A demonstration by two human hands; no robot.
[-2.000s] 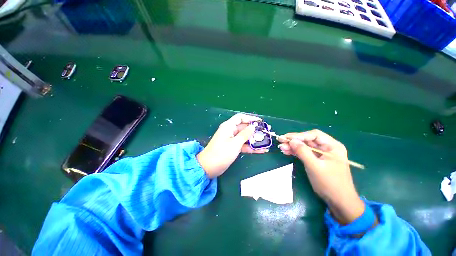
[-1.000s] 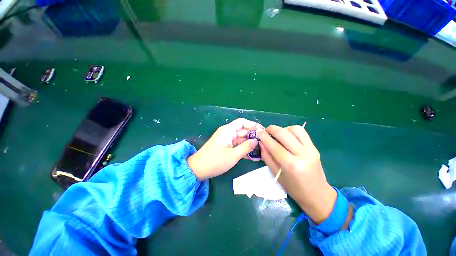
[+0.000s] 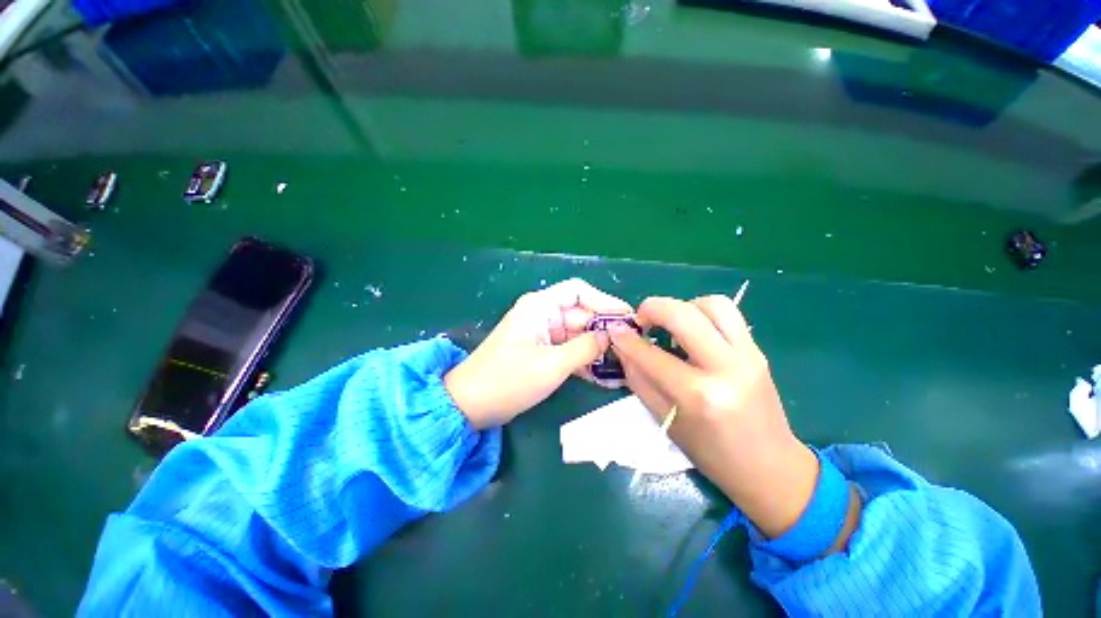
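Observation:
My left hand [image 3: 522, 357] holds a small dark smartwatch case [image 3: 607, 367] with a shiny rim, near the middle of the view. My right hand [image 3: 715, 392] has its fingertips on the case's upper part, which they partly hide. A thin pale wooden stick [image 3: 741, 292] is kept in my right hand; one end shows above the fingers and the other below the palm. Its middle is hidden. A white wipe [image 3: 613, 437] lies flat on the green surface just below my hands, partly covered by the right hand.
A large black smartphone [image 3: 225, 342] lies at left. Two small units [image 3: 205, 181] lie at upper left, and a dark one [image 3: 1026, 249] at far right. A metal piece [image 3: 42, 226] is at the left edge, a crumpled white wad [image 3: 1087, 403] at the right. A white tray [image 3: 887, 15] and blue bin [image 3: 1014, 24] stand at the top right.
My right hand has moved in from the right onto the case. The stick has swung from pointing into the case to lying across the right hand. The view has shifted slightly.

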